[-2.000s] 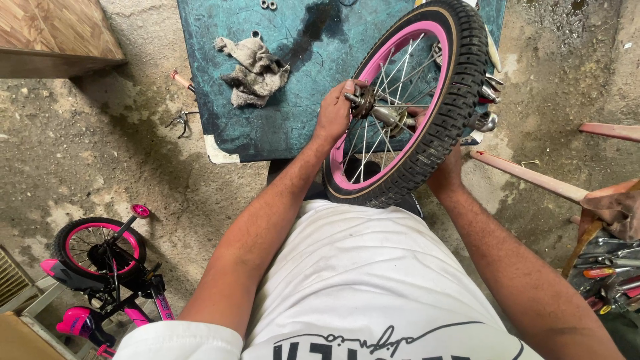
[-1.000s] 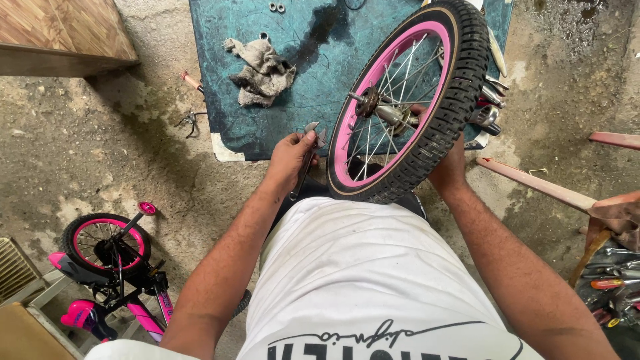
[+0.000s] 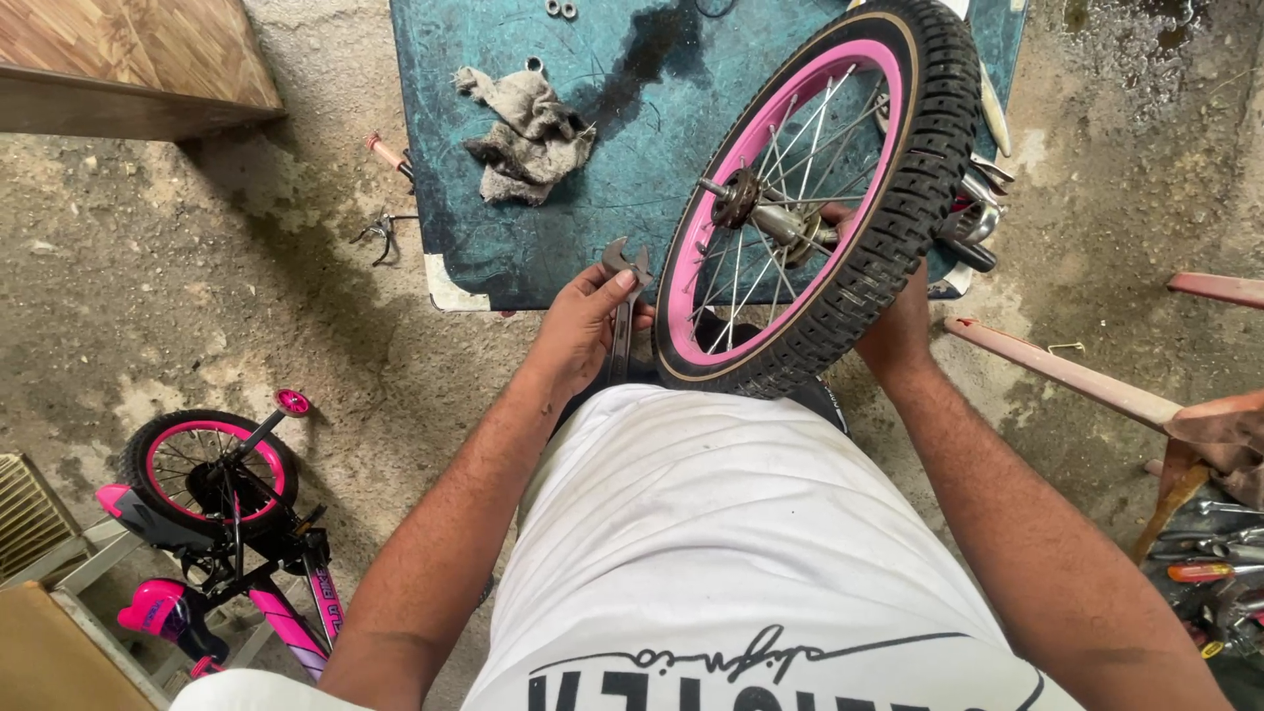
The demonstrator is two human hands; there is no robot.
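Between my arms a small bicycle wheel with a pink rim (image 3: 681,286) and knobby black tyre leans upright at the near edge of the blue-green tabletop (image 3: 533,247). Its hub (image 3: 780,223), with a threaded axle end, faces up and to the left. My left hand (image 3: 592,321) grips an adjustable wrench (image 3: 622,326), jaws up, just left of the tyre. My right hand (image 3: 894,321) is behind the wheel, its fingers partly seen through the spokes near the hub and otherwise hidden by the tyre. A dirty grey rag (image 3: 528,138) lies on the tabletop.
Metal nuts (image 3: 561,9) lie at the table's far edge, and metal parts (image 3: 978,212) sit behind the tyre. A small pink and black bicycle (image 3: 247,513) rests on the floor at lower left. Assorted hand tools (image 3: 1210,563) are at right, near a pinkish bar (image 3: 1066,375). A wooden cabinet (image 3: 128,69) stands upper left.
My left hand was at the axle two seconds ago; it moved down and left, away from the hub, and now holds the wrench. The wheel and my right hand stay in about the same place.
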